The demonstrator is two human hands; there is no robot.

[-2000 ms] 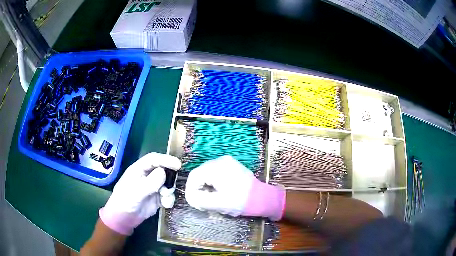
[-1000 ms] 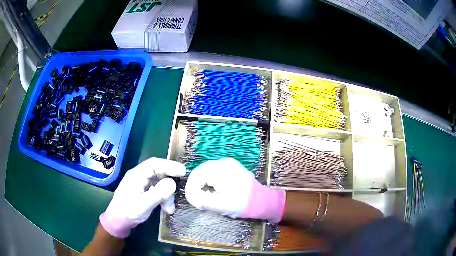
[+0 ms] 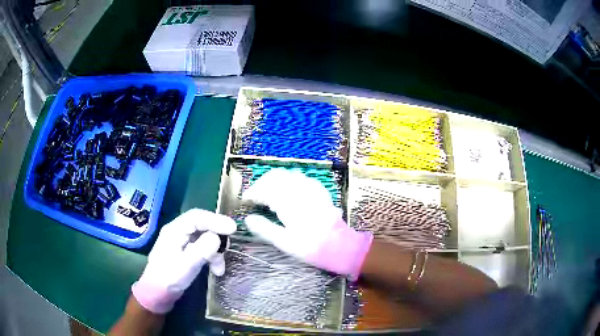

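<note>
My left hand, in a white glove with a pink cuff, holds a small black connector housing between thumb and fingertips at the tray's left edge. A thin pale wire runs right from the housing over the white or grey wires. My right hand, also gloved, is over the green wires, its thumb and fingers apart. It is slightly blurred, and I see nothing in it. The cream compartment tray lies under this hand.
The blue housing bin is at left, with the JST carton behind it. The tray also holds blue, yellow, brown and orange wires. Wire assemblies lie right of the tray. A printed sheet is back right.
My right hand has moved up and away from my left hand, and its thumb and fingers have parted. The housing in my left hand shows again, with a pale wire trailing. The view has shifted slightly.
</note>
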